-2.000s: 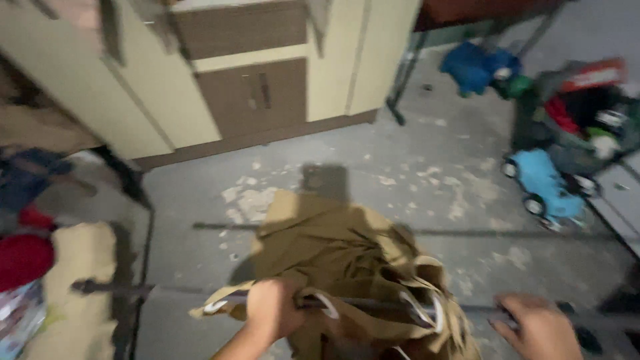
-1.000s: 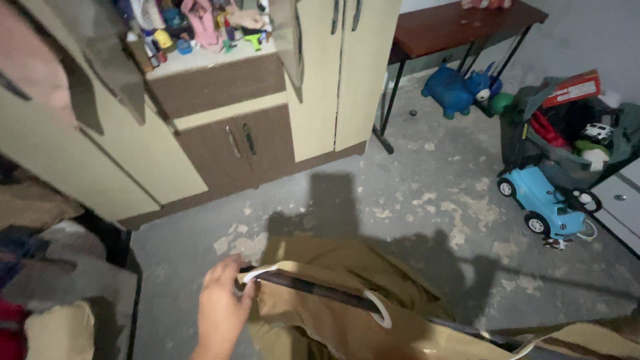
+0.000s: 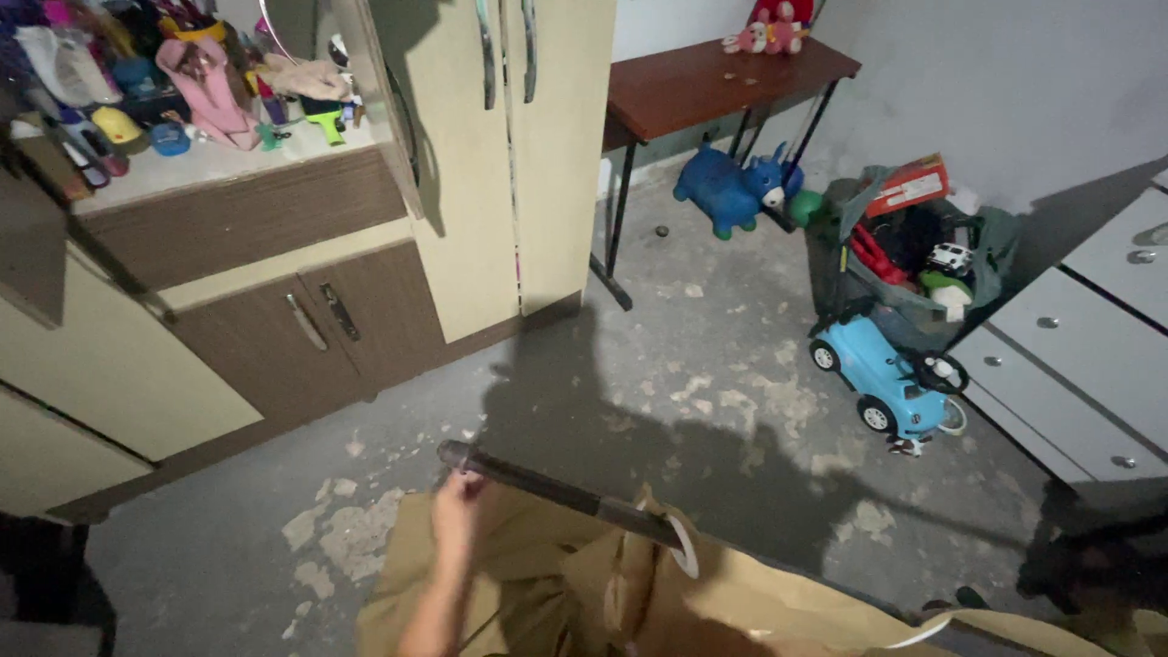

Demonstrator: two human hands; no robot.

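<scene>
A dark curtain rod (image 3: 566, 497) runs slantwise from the centre down to the lower right. My left hand (image 3: 458, 525) is at its capped upper-left end, fingers closed around or against it. The tan grommet curtain (image 3: 785, 593) hangs from the rod, which passes through a white ring (image 3: 683, 545); another pale ring shows at the lower right. Loose folds of the cloth lie below and beside my left forearm. My right hand is not in view.
A cream and brown wardrobe (image 3: 301, 338) stands at the left. Ahead are a red-brown table (image 3: 721, 87) and a blue toy animal (image 3: 730, 187). To the right are a blue ride-on toy car (image 3: 881, 374), a toy-filled bin (image 3: 967, 274) and a white dresser (image 3: 1086, 365).
My left hand has moved out to the rod's capped end; a second ago it was beside a ring. My right hand, seen two seconds ago, has left the view. The view has turned rightward.
</scene>
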